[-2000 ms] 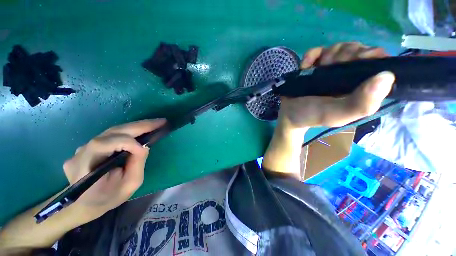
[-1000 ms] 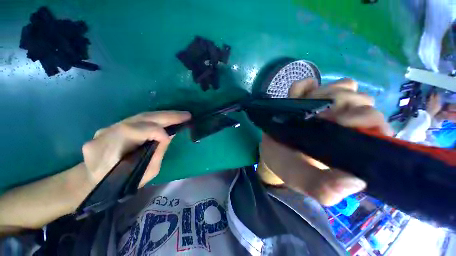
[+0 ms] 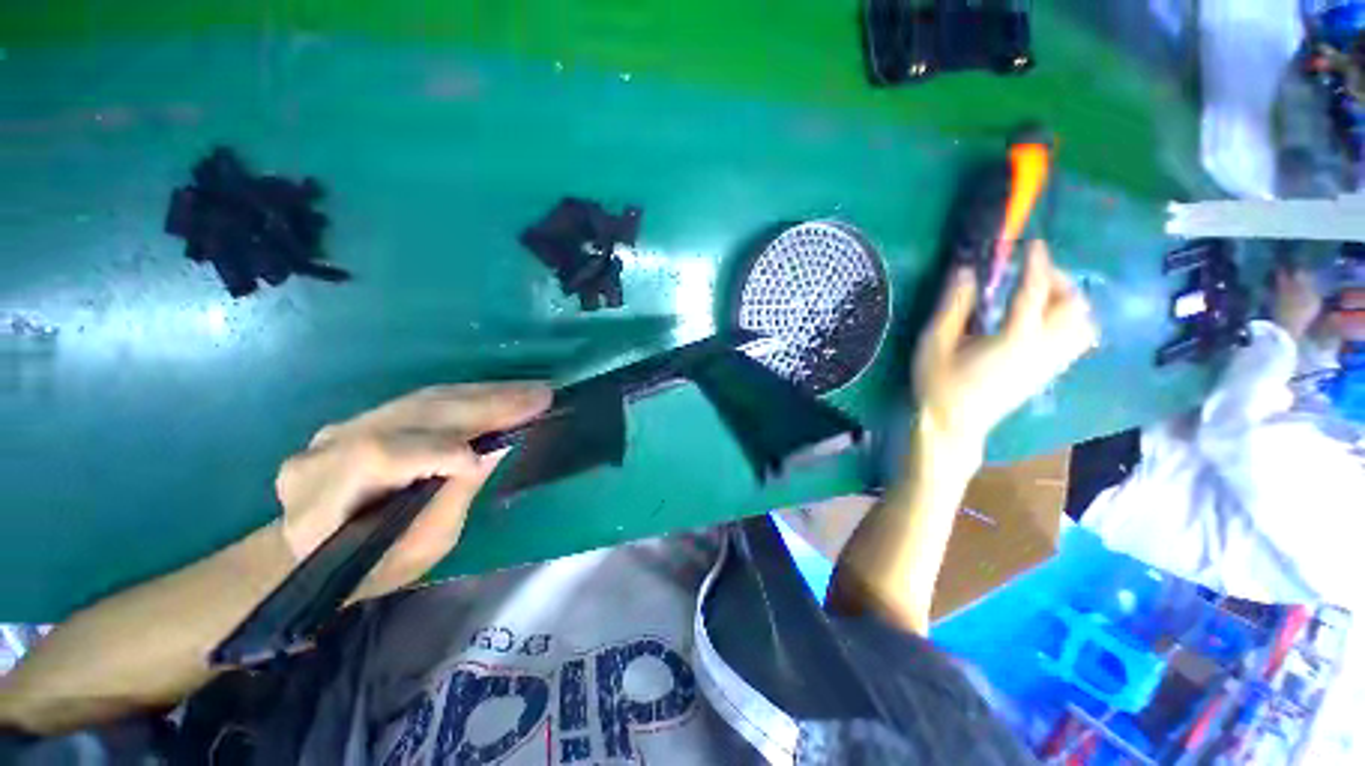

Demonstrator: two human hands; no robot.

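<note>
My left hand (image 3: 397,464) grips a long black plastic frame (image 3: 651,374) with flat arms off its lower side; it is held tilted above the green bench. My right hand (image 3: 1003,352) is to the right of the screw dish, fingers around the lower end of the electric screwdriver (image 3: 1006,225), which is blurred and shows an orange stripe. The round perforated screw dish (image 3: 816,299) has dark screws on its lower right side; the frame's right end overlaps its lower left edge.
Two piles of small black pieces lie left (image 3: 255,225) and centre (image 3: 584,247) on the green bench (image 3: 449,135). Another black frame (image 3: 949,38) lies at the top, and one more (image 3: 1201,302) at right near another person's hand (image 3: 1296,299). A cardboard box (image 3: 1003,531) stands below the edge.
The screwdriver has moved away from the frame, up and right past the dish, with my right hand. The dish is uncovered. My left hand still holds the frame, whose arms now show more.
</note>
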